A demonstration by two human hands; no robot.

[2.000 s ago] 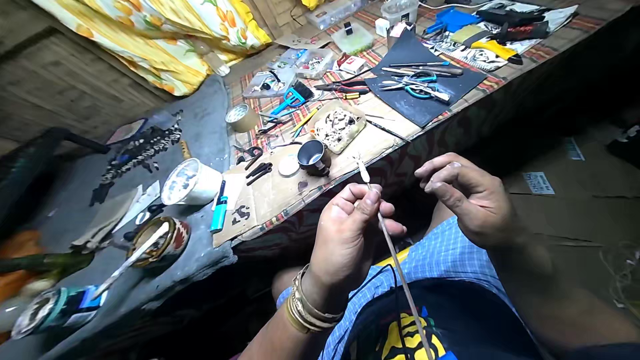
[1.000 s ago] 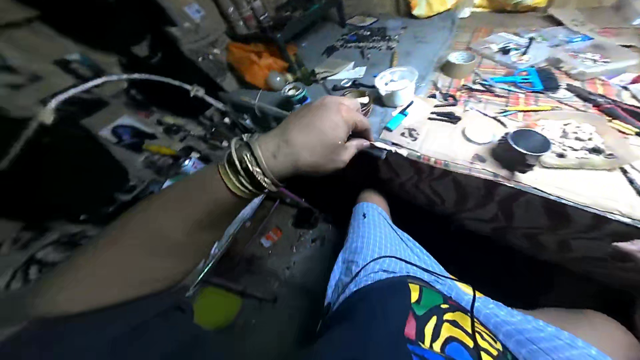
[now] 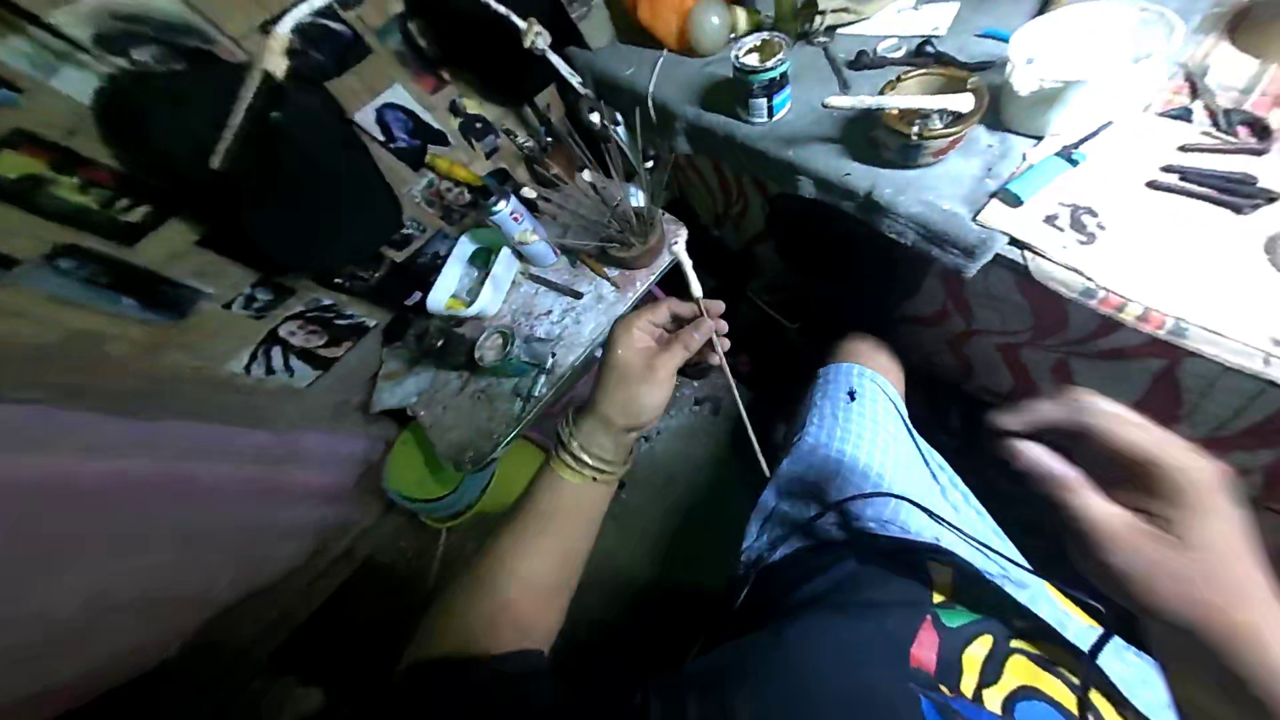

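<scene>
My left hand (image 3: pixel 665 350), with bangles at the wrist, pinches a thin stick (image 3: pixel 735 390) between thumb and fingers. A whitish shaped lump (image 3: pixel 688 265) tops the stick, near the corner of a low side table (image 3: pixel 560 330). On that table a round pot (image 3: pixel 640 245) holds many thin sticks, some white-tipped. Blurred by motion, my right hand (image 3: pixel 1130 490) hangs over the right side of my lap with its fingers apart; nothing shows in it.
A white plastic tub (image 3: pixel 475 275), a spray can (image 3: pixel 522 228) and a glass jar (image 3: pixel 495 347) share the side table. The grey-covered bench holds a paint tin (image 3: pixel 762 78), a bowl (image 3: pixel 930 118) with a stick across it, and a white bucket (image 3: pixel 1085 65). Green basins (image 3: pixel 430 470) sit below.
The view has swung far left to the side table. My left hand, which held the stick over my lap two seconds ago, is now beside that table. My right hand is lower.
</scene>
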